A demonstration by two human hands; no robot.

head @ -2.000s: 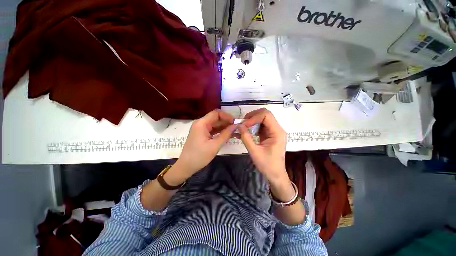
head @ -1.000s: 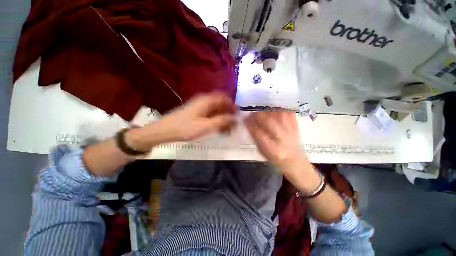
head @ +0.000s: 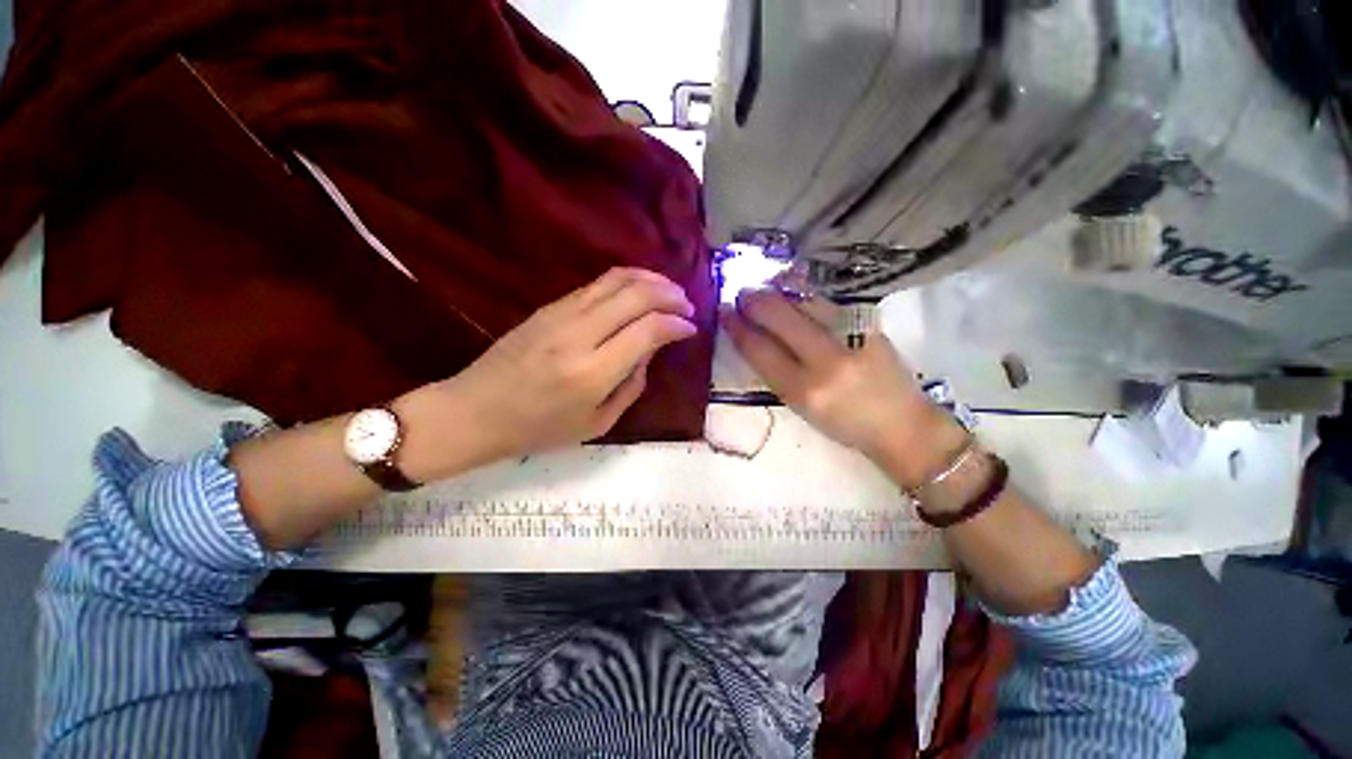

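Note:
The dark red garment piece [head: 489,193] lies over the left of the table, its right edge at the lit needle area [head: 749,270]. A thin white strip [head: 353,215] shows on it. My left hand [head: 601,349] lies on the cloth near that edge, fingers bent and pointing right; whether it pinches the cloth cannot be told. My right hand [head: 808,371] is just right of the edge, fingertips at the lit area close to the presser foot. Glare and the fingers hide what is at the fingertips; no label can be made out.
The brother sewing machine head [head: 949,134] hangs over the right side. White label pieces [head: 1164,430] and a small dark bit [head: 1014,369] lie right of my right hand. A ruler scale [head: 623,522] runs along the front edge. More red cloth [head: 875,653] is below the table.
My hands have moved from in front of the table edge up to the needle area, my left hand onto the cloth. The white piece earlier between my fingers no longer shows. The view has shifted closer.

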